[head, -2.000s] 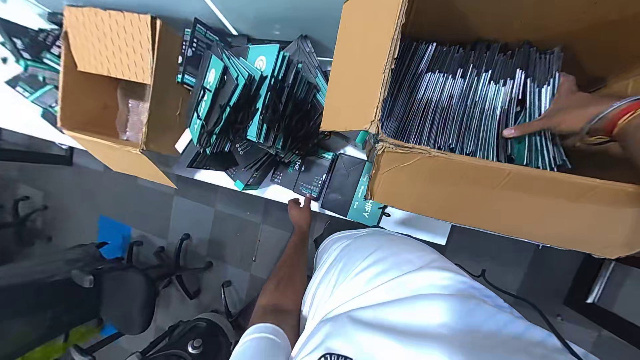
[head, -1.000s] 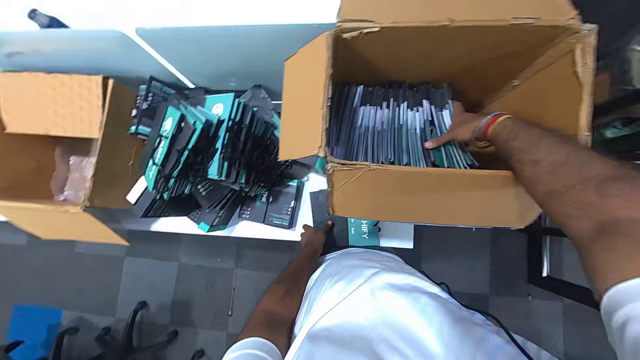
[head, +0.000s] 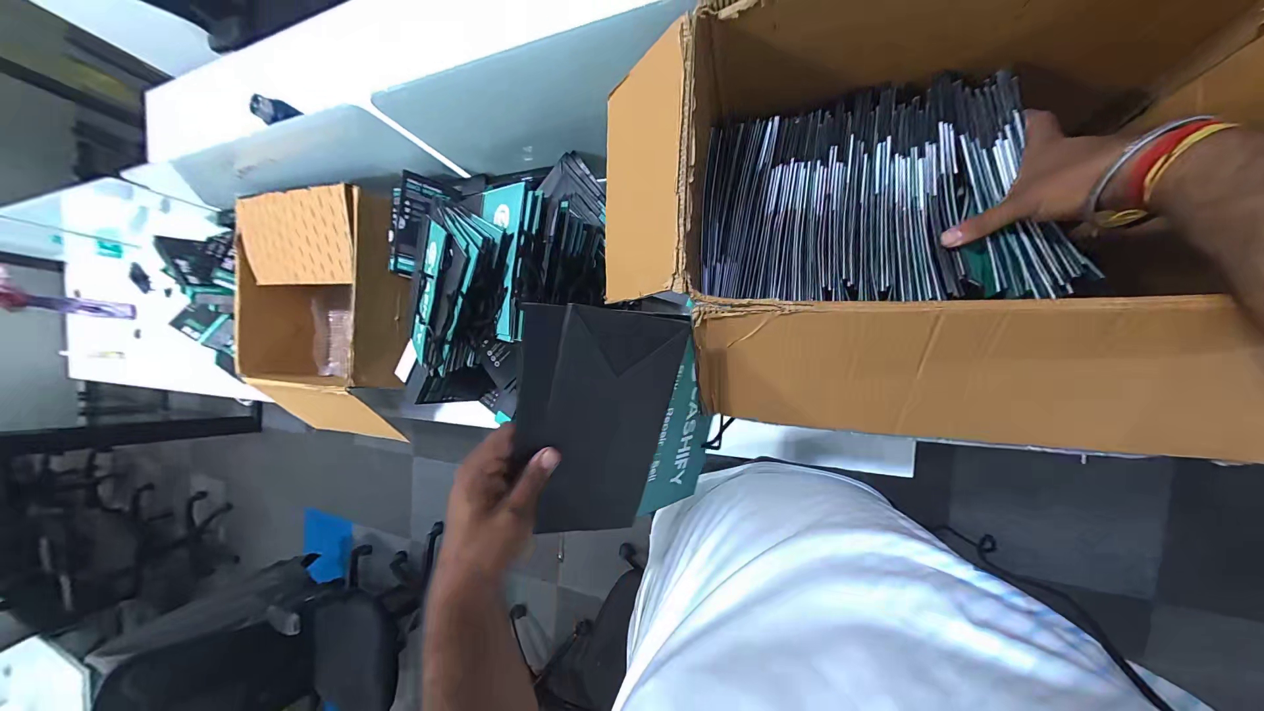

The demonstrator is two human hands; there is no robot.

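My left hand (head: pixel 499 494) grips the near left edge of a flat black paper bag (head: pixel 612 405), thumb on top; a teal strip with white lettering runs along the bag's right side. My right hand (head: pixel 1042 183), with bangles at the wrist, reaches into a large cardboard box (head: pixel 968 370). Its thumb and fingers span the right end of a tightly packed row of upright black and teal folded packages (head: pixel 849 207). Left of that box, a loose heap of black and teal packages (head: pixel 469 276) lies on the white table, partly behind the held bag.
A smaller open cardboard box (head: pixel 296 326) with clear plastic inside stands left of the heap. More packages (head: pixel 202 262) lie farther left. Grey dividers (head: pixel 494 109) run behind. Black office chairs (head: pixel 355 632) stand on the floor, and a cable hangs at the lower right.
My left hand, at the table edge before, now holds the black bag up in front of the heap. My right hand stays at the right end of the packed row.
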